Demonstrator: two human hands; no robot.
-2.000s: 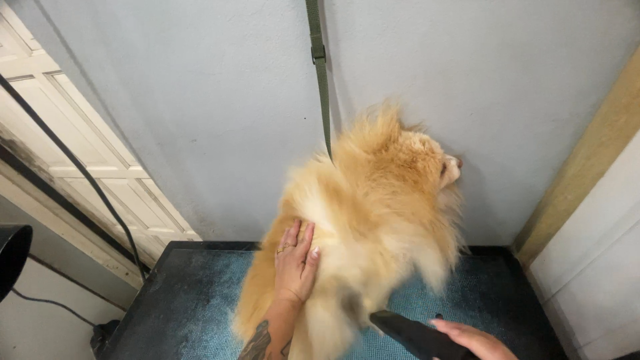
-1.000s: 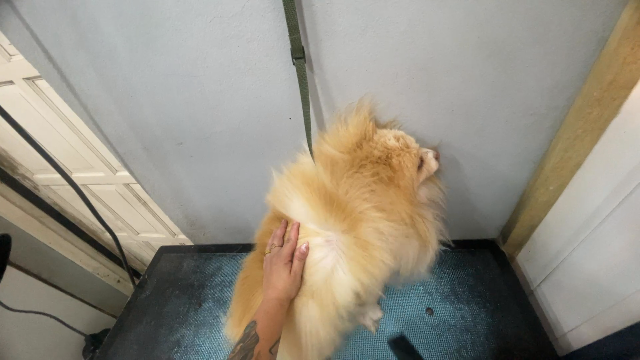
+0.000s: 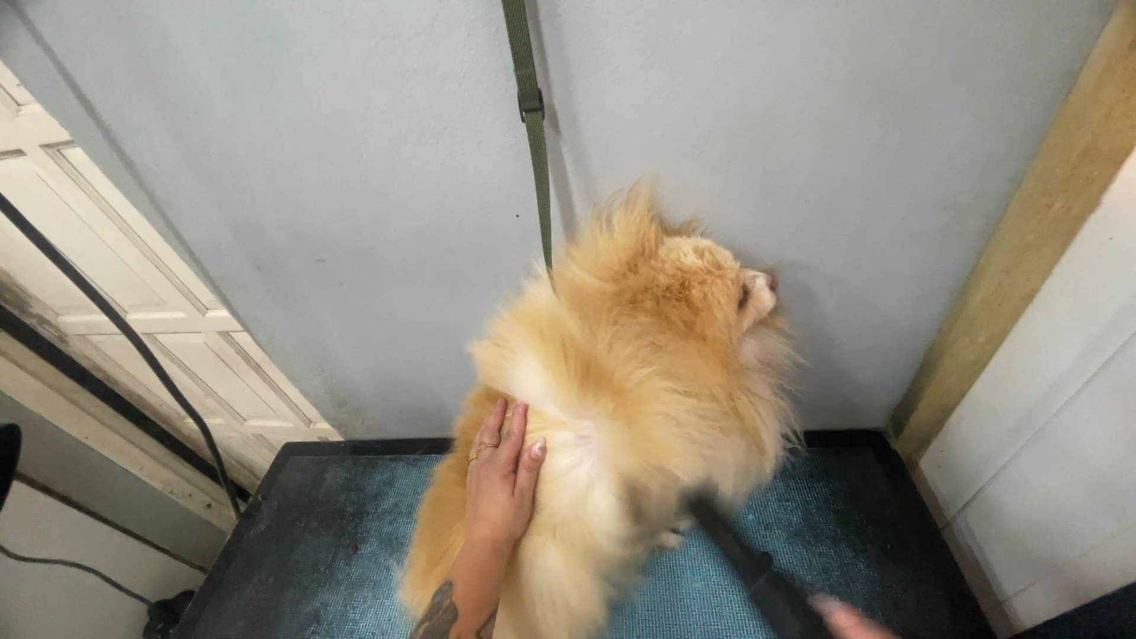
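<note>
A fluffy cream and orange dog (image 3: pixel 639 373) stands on a grooming table (image 3: pixel 337 532) with a blue textured top, its head turned to the right. My left hand (image 3: pixel 506 470) lies on its back with the fingers spread, holding nothing. At the lower right my right hand (image 3: pixel 848 617), mostly out of view, holds a black pet dryer nozzle (image 3: pixel 754 568), blurred, its tip close to the fur of the dog's side, which is parted there. A green webbing strap (image 3: pixel 535 151) with a buckle runs down to the dog's neck, where fur hides its end.
Behind the table is a grey wall (image 3: pixel 355 177). A white panelled door (image 3: pixel 133 302) and a black cable (image 3: pixel 133 342) are on the left. A wooden post (image 3: pixel 1021 240) borders a white panel (image 3: pixel 1056 426) on the right. A black object (image 3: pixel 169 614) sits beside the table's lower left corner.
The black nozzle, near the dog's side two seconds ago and mostly out of view one second ago, is again at its side. My left hand has stayed on the dog's back.
</note>
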